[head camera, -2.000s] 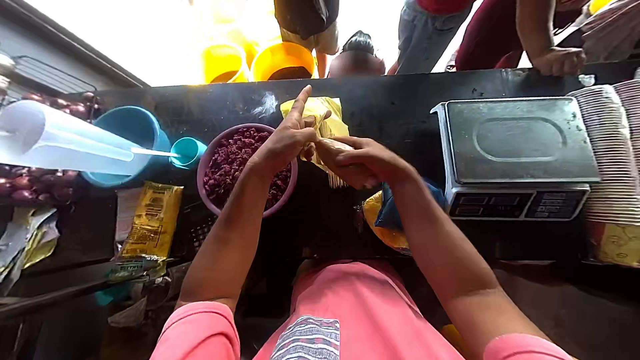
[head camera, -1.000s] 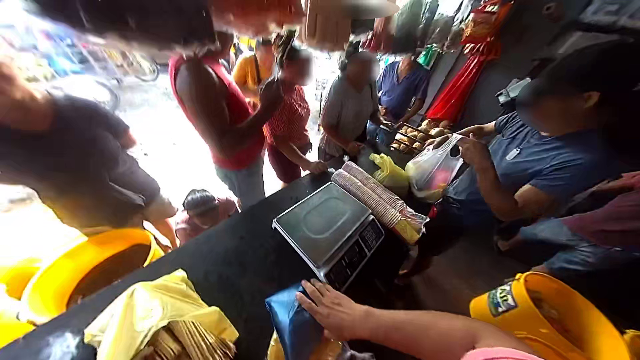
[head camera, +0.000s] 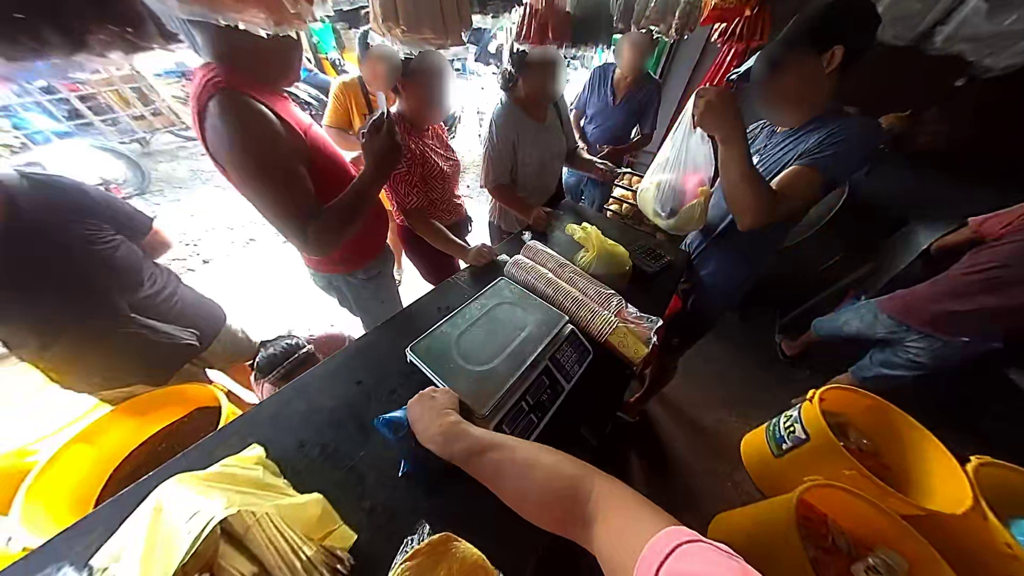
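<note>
My right hand (head camera: 434, 418) is closed around a blue plastic bag (head camera: 392, 424), part of which sticks out to the left of the fist. It is at the near left corner of a digital weighing scale (head camera: 490, 340) with a flat metal pan. Beyond the scale lie stacks of cups (head camera: 564, 292) and a knotted yellow plastic bag (head camera: 598, 252). Yellow plastic with brown paper bags (head camera: 264, 544) lies at the lower left, and an orange-yellow packet (head camera: 444, 556) is at the bottom edge. My left hand is out of view.
The dark counter (head camera: 336, 416) runs diagonally. Several people stand along its far side; a person in blue (head camera: 744, 176) holds up a filled white plastic bag (head camera: 676, 172). Yellow buckets (head camera: 872, 456) stand at the lower right, and another yellow tub (head camera: 120, 448) is at the left.
The view has swung far to the right. My right hand, spread on the blue bag a second ago, is now closed on it beside the scale. The person in blue has raised the white bag.
</note>
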